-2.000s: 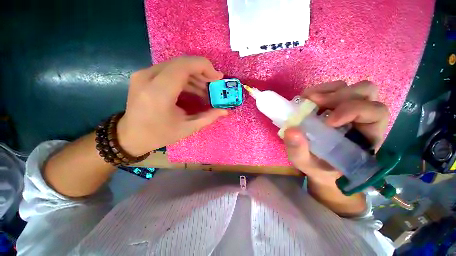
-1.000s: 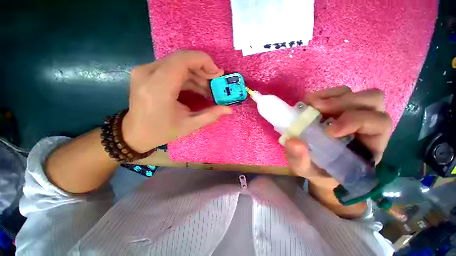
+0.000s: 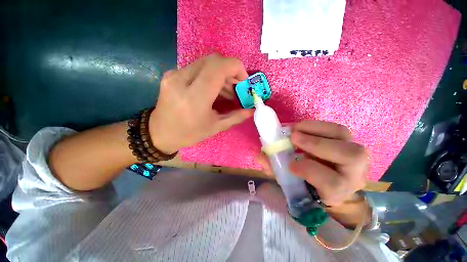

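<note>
My left hand [image 3: 197, 102] holds a small teal device housing [image 3: 248, 95] between thumb and fingers, tilted above the pink foam mat [image 3: 389, 77]. My right hand [image 3: 327, 161] is wrapped around the dispensing syringe [image 3: 292, 179], which has a white front and a pale tape band. Its yellowish needle [image 3: 257, 99] is over the face of the housing and hides part of it; whether it touches cannot be told. The green cap [image 3: 309, 217] is at the syringe's rear end, with a thin air hose [image 3: 340, 247] curving from it.
White wiping paper [image 3: 303, 25] lies on the mat, with dark dabs along its near edge. A brown strip [image 3: 225, 170] runs along the mat's near edge. A dark tray with teal housings [image 3: 146, 169] shows below my left wrist. Black round equipment [image 3: 446, 168] is at the right.
Both hands, the housing, mat and paper appear further right in the view. The syringe has turned more upright, and its needle has moved from beside the housing to over its face.
</note>
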